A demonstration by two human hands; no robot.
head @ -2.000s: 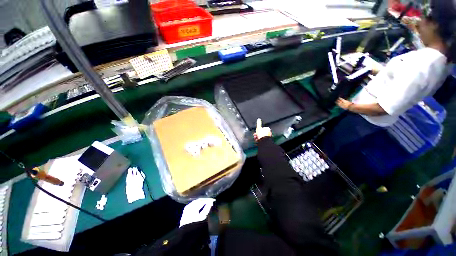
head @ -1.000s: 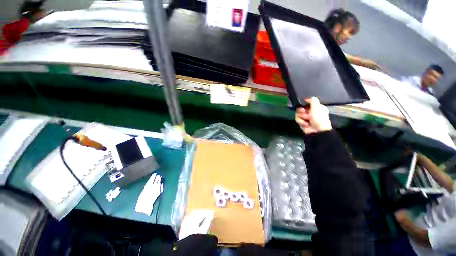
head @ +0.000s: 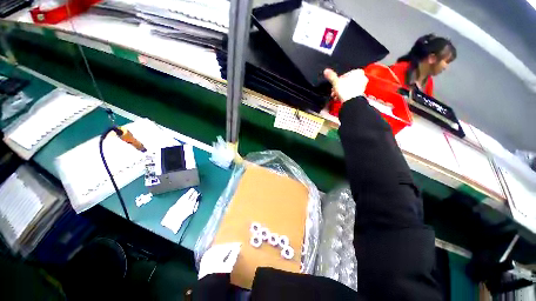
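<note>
My right hand (head: 348, 84), bare, is raised at the upper shelf with its fingers on the edge of a black tray (head: 317, 44), above a stack of black trays (head: 267, 70). My left hand (head: 220, 258), in a white glove, lies at the near left corner of the cardboard sheet (head: 267, 194); whether it holds anything cannot be told. Several small white rings (head: 273, 238) lie on the cardboard, which sits in a clear plastic bag (head: 205, 235). A clear blister tray (head: 339, 235) is right of it, partly hidden by my right sleeve.
On the bench left are a screw feeder (head: 173, 170), an orange screwdriver (head: 130, 139), white panels (head: 97, 167) and a spare white glove (head: 181, 210). A metal post (head: 237, 76) stands before the shelf. A red bin (head: 388, 103) is beside my right hand. A person (head: 426, 64) is behind the shelf.
My right hand has moved left along the shelf with the black tray, which is now over the tray stack. The view has turned, and more of the bench's left side shows.
</note>
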